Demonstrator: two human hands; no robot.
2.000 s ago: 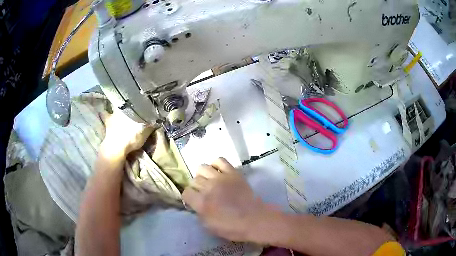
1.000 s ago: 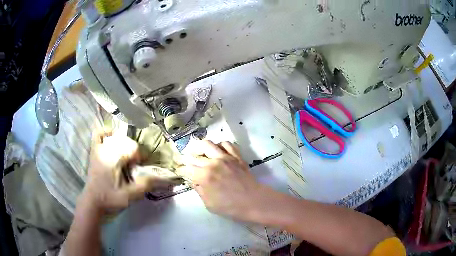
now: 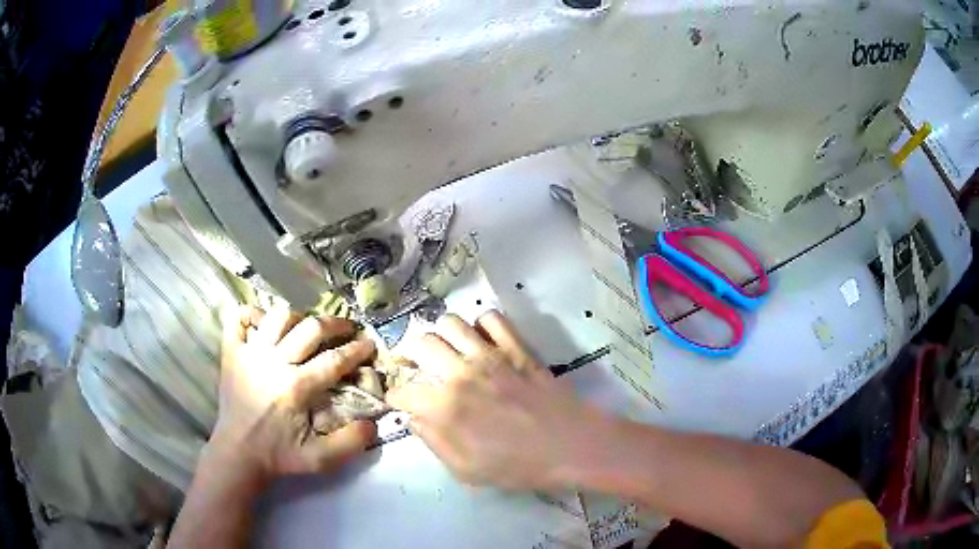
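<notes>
The striped lining point(image 3: 145, 332) lies left of the machine head, with the khaki shell point(image 3: 81, 450) beyond it at the lower left. My left hand point(image 3: 290, 386) is bare and grips bunched cloth just in front of the needle area. My right hand point(image 3: 483, 397) is bare, its fingertips on the right edge of the same bunched cloth point(image 3: 349, 407), close to my left fingertips. The sewing machine head point(image 3: 537, 86) stands over the work. The presser foot and needle are hidden behind the hands and machine face.
Scissors with pink-and-blue loops point(image 3: 703, 292) lie right of the needle area. A striped bias strip point(image 3: 617, 279) crosses the bed beside them. The lamp point(image 3: 99, 263) hangs at the left. A red scrap basket point(image 3: 907, 450) is at the lower right.
My left hand has spread over the cloth and moved right, closer to my right hand. The khaki opening seen before is now bunched and mostly covered. My right hand has moved slightly.
</notes>
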